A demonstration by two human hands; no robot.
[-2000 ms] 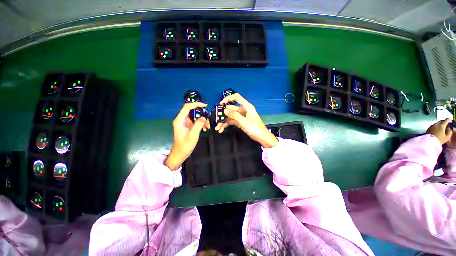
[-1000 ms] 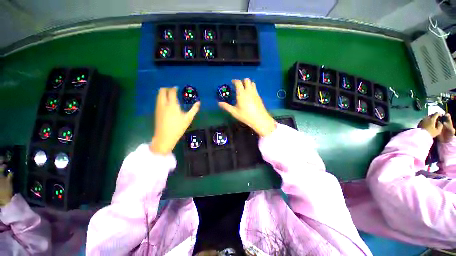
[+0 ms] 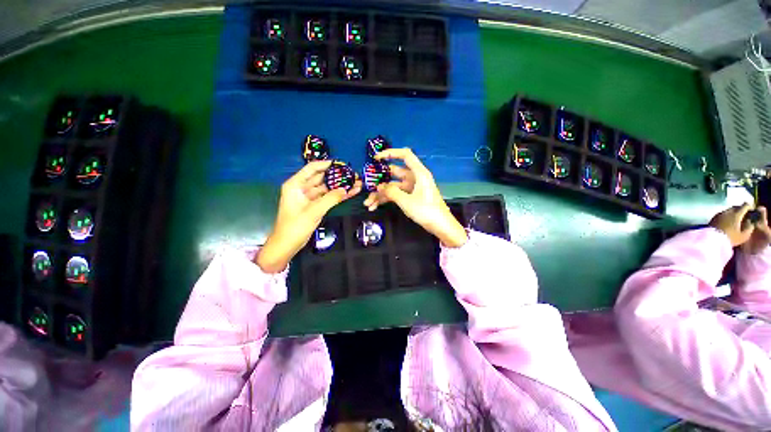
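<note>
My left hand point(image 3: 308, 207) holds a round black lens unit point(image 3: 339, 176) with a streaked glossy face. My right hand point(image 3: 410, 192) holds a similar lens unit point(image 3: 374, 175) close beside it, nearly touching. Just beyond the fingers, two more black lens units show on the blue mat, one at left point(image 3: 315, 148) and one at right point(image 3: 377, 146). The black working tray point(image 3: 372, 289) lies below my hands; two pale-faced lens units point(image 3: 324, 238) sit in its far-row pockets at left. My right wrist and sleeve hide part of this tray.
The partly filled back tray point(image 3: 348, 83) lies on the blue mat point(image 3: 254, 126). A tall tray stack point(image 3: 110, 228) stands left. A filled, angled right-hand tray point(image 3: 583, 188) lies right, with a small ring point(image 3: 483, 154) beside it. A neighbour's hands and pink sleeve point(image 3: 689, 278) are far right.
My hands, open and apart beside two units on the mat a second ago, have come together, each now gripping a unit. The view has shifted slightly; the two units in the working tray stay put.
</note>
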